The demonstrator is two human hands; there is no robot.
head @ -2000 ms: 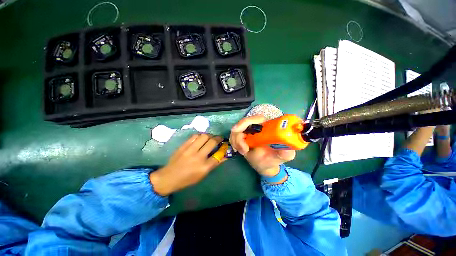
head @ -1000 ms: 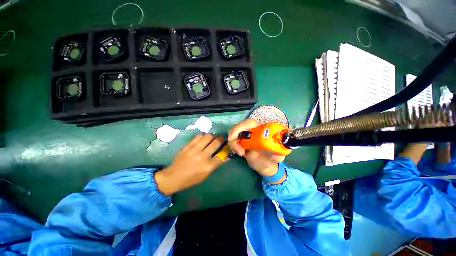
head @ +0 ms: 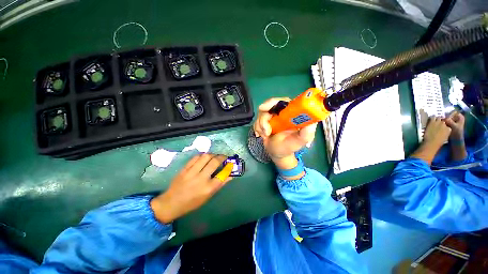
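Note:
My right hand [head: 283,134] is closed around the orange electric screwdriver [head: 300,111], raised over the round dimpled screw tray [head: 258,145], which it partly hides. The driver's tip is hidden from view. My left hand [head: 193,182] rests on the mat and holds a small dark module [head: 237,166] at its fingertips. A short yellow piece [head: 225,171] is at the left fingers, against the module. The black foam tray [head: 155,130] lies behind my left hand. Its pockets hold several squarish modules with pale green centres, and one front-row pocket has no module.
White record sheets [head: 369,123] are stacked at the right. The spring-wrapped suspension arm [head: 406,59] and a black cord cross over them. White patches [head: 162,158] lie on the mat below the tray. Another person's hands [head: 441,129] and blue sleeves are at the far right.
My right hand has lifted the driver up and away from the module, towards the screw tray. The module now shows at my left fingertips. The whole view has also shifted.

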